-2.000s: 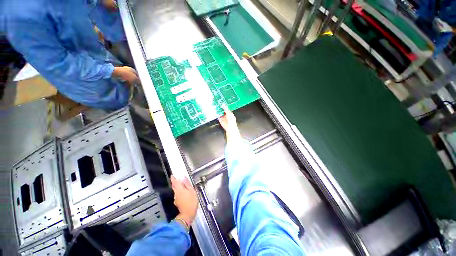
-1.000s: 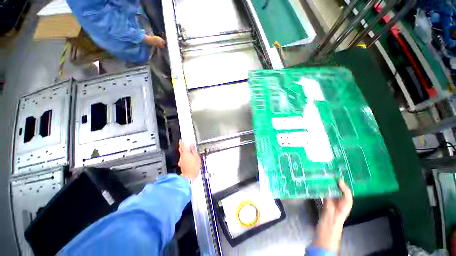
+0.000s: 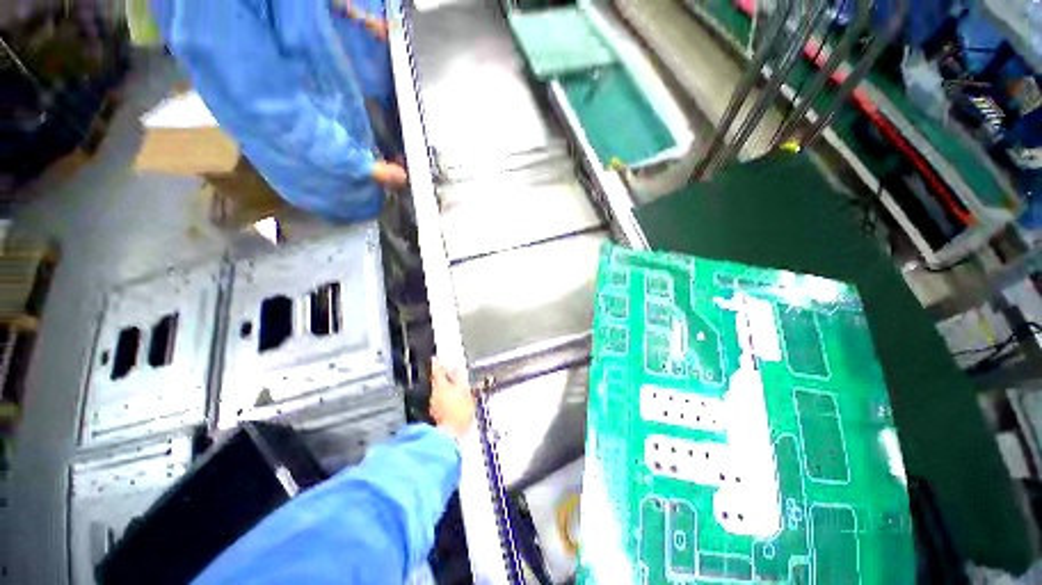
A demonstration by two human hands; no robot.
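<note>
A large green circuit board (image 3: 743, 423) with white printed outlines and bright glare is at the lower right, over the right part of the conveyor and the green-matted bench. It runs off the lower edge of the picture. My right hand is not in view. My left hand (image 3: 453, 400) rests on the conveyor's white left rail (image 3: 441, 274), with no thing seen in it. Whether its fingers are closed round the rail cannot be told. The board partly hides a yellow ring (image 3: 568, 520) in a dark-framed tray on the line.
Light grey metal panels (image 3: 299, 314) and a black tote (image 3: 211, 503) are at the left. A person in blue (image 3: 274, 103) stands at the line's far left. A green tray (image 3: 623, 114) lies beyond the line, beside the green bench (image 3: 788, 206).
The board went from lying on the line to being lifted over to the right. It now sits lower and looks larger. The right hand has left view. The left hand stays on the rail.
</note>
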